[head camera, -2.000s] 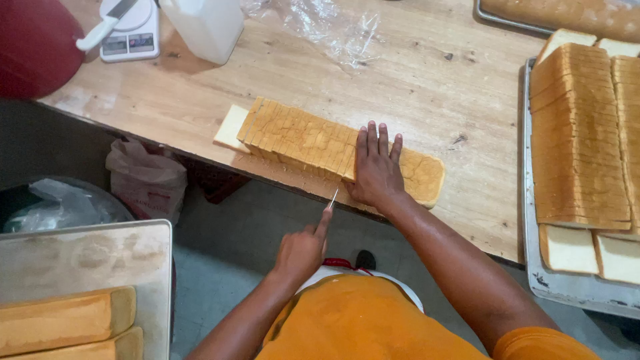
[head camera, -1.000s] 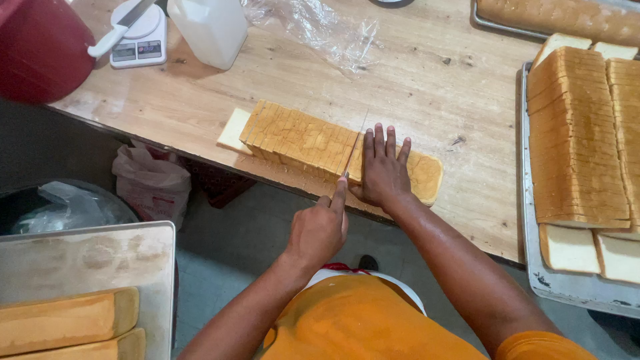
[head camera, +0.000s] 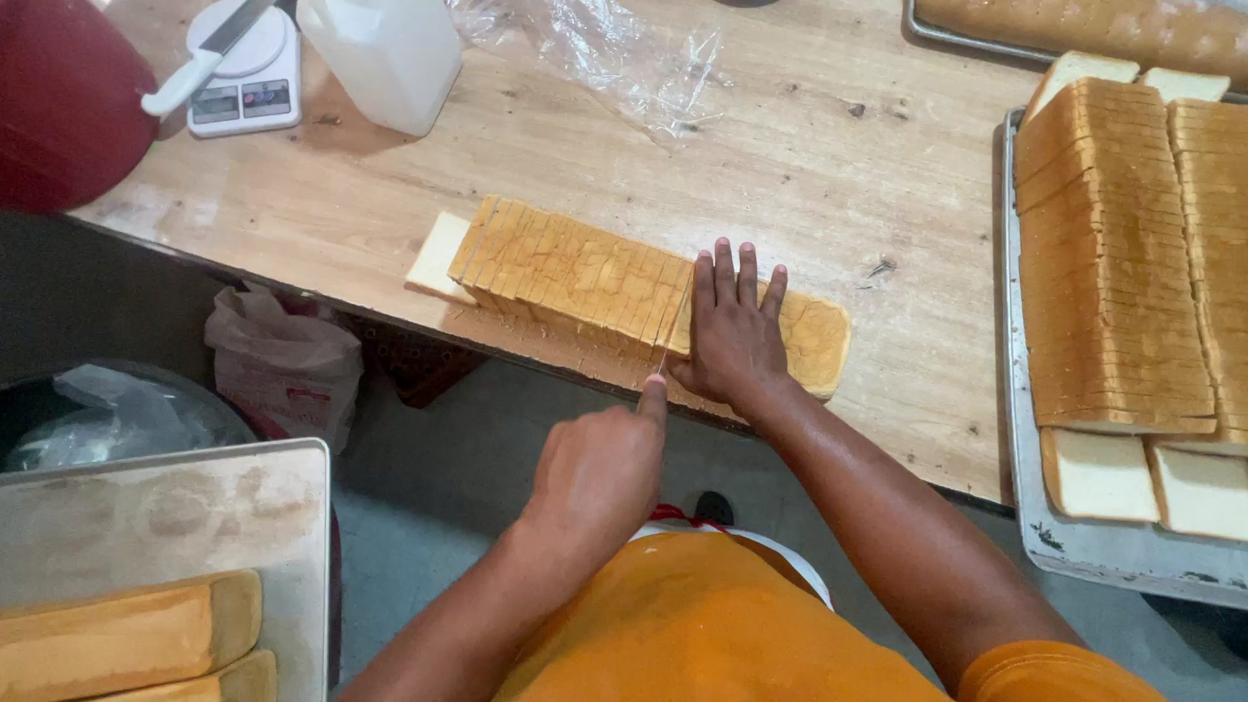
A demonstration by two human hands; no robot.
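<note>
A long loaf of bread lies along the near edge of the wooden table, sliced over its left part, its right end whole. My left hand is closed on a knife, forefinger stretched along it; the thin blade stands in the loaf beside the last slices, and the handle is hidden in the fist. Flat on the uncut part, just right of the blade, rests my right hand, fingers spread. One flat slice of bread lies at the loaf's left end.
A metal tray with sliced loaves stands at right, another tray with whole loaves at lower left. At upper left are a red bucket, a kitchen scale under a second knife and a plastic jug. Plastic film lies behind.
My left hand has moved up toward the loaf and then back a little, with the knife still in it. The right hand stays on the bread, slightly shifted.
</note>
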